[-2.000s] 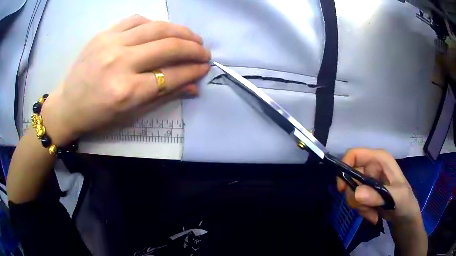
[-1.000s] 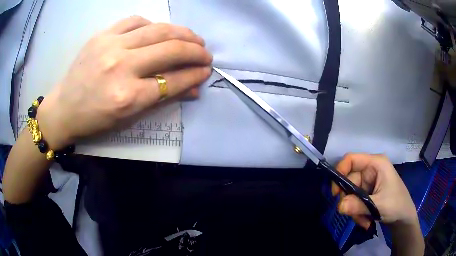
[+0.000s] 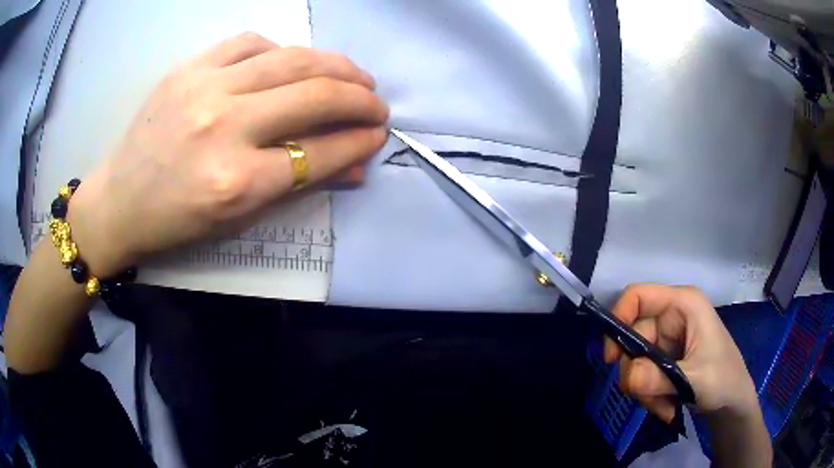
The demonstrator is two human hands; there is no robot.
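Observation:
A pale grey garment panel [image 3: 439, 247] lies across the table, crossed by a black contrast strip [image 3: 600, 119]. A pocket opening [image 3: 494, 162] is cut between two thin stitch lines, with its left end forked. My left hand [image 3: 238, 137] holds the panel at the left end of the opening, fingertips together; what lies under the fingers is hidden. My right hand [image 3: 681, 343] holds the tailor's scissors [image 3: 485, 203] by the black handles. The blades lie close together and slant up left, their tip beside my left fingertips at the upper stitch line.
The pale table [image 3: 183, 277] has a printed ruler scale near its front edge. Part of a machine [image 3: 796, 41] is at the upper right. A blue plastic crate [image 3: 796, 352] is at the lower right. My dark-clothed lap is below the table edge.
The scissor blades have closed somewhat since two seconds ago, and my right hand has moved slightly left. The panel and opening sit slightly lower in view. My left hand keeps its place.

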